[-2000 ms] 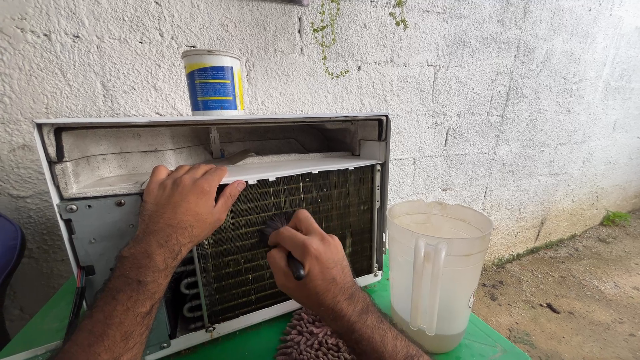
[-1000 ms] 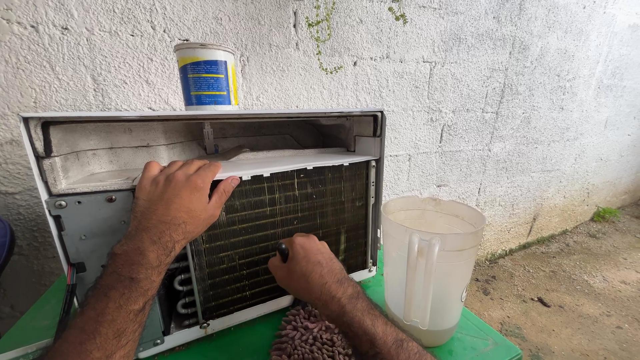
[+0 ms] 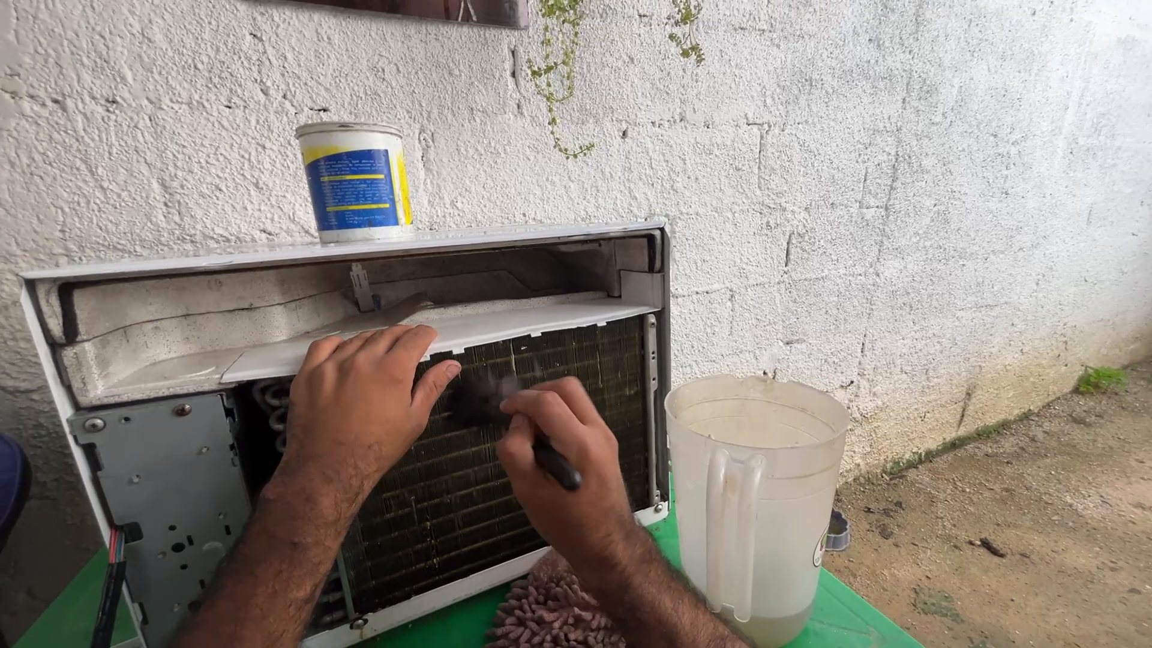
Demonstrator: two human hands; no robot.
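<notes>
A window air conditioner with its front off (image 3: 171, 486) shows a dark finned coil (image 3: 432, 504). My left hand (image 3: 360, 405) rests on the white plastic ledge (image 3: 540, 319) above the coil, fingers over its edge, holding no tool. Closed around the dark handle of a brush (image 3: 560, 466) is my right hand (image 3: 567, 450); the blurred bristles lie against the upper middle of the coil. Below the coil, partly behind my right forearm, sits a brown chenille wash mitt or cloth (image 3: 549, 607).
A translucent plastic jug (image 3: 765, 504) with cloudy liquid stands right of the unit on the green table (image 3: 855, 612). A white, blue and yellow tub (image 3: 355, 184) sits on top of the unit. Wires (image 3: 112, 576) hang at its left; a rough white wall (image 3: 855, 225) rises behind.
My right hand with the brush has moved up over the coil from its lower part, where it was one second ago. My left hand stays at the ledge.
</notes>
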